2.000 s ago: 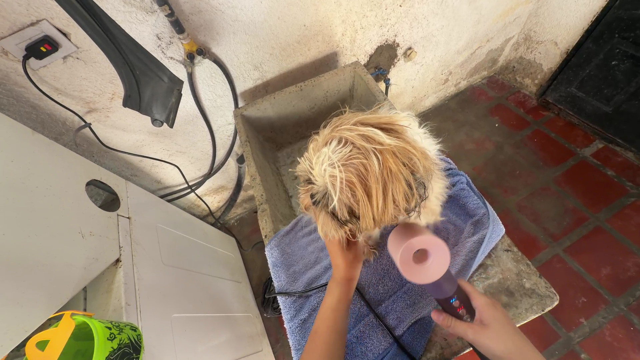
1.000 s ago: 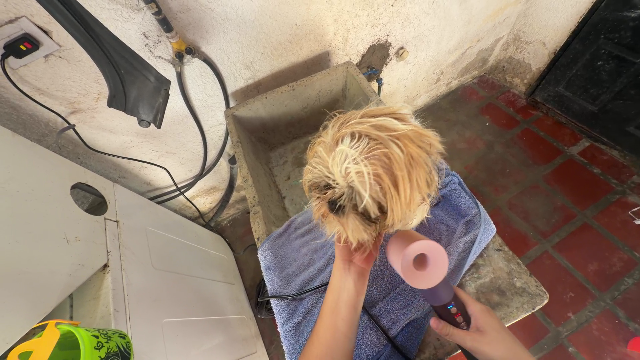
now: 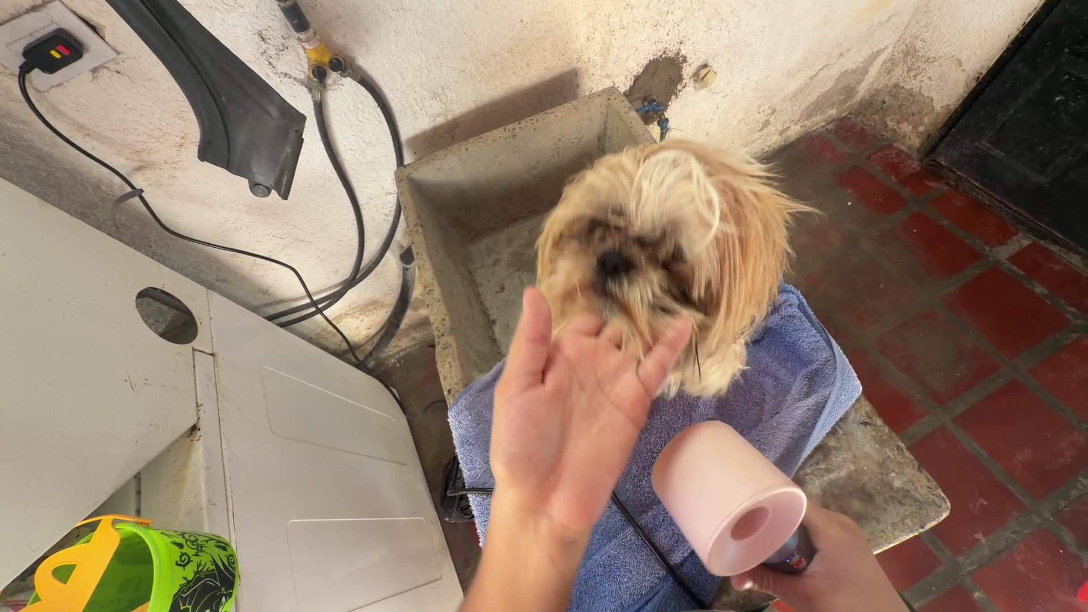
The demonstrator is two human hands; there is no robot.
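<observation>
A long-haired tan and cream dog (image 3: 680,246) sits on a blue towel (image 3: 765,399) at the edge of a concrete sink (image 3: 442,280), its face toward me and blurred. My left hand (image 3: 578,408) is palm up below the dog's chin, fingers apart; its fingertips overlap the chin fur, and whether they touch cannot be told. A pink and dark hair dryer (image 3: 722,501) is in my right hand (image 3: 829,565), gripped by its handle, its round end with a central hole turned down toward me.
A white metal cabinet (image 3: 331,476) stands left, with a green bucket (image 3: 204,565) at its lower corner. Black hoses (image 3: 348,195) run down the wall. A cord (image 3: 229,246) leads from the wall socket; another cord (image 3: 650,544) crosses the towel. Red floor tiles (image 3: 1003,310) lie right.
The dog's head has lifted from facing down to facing me. My left hand, earlier under its muzzle, has turned palm up with fingers spread. The dryer has moved lower, away from the dog.
</observation>
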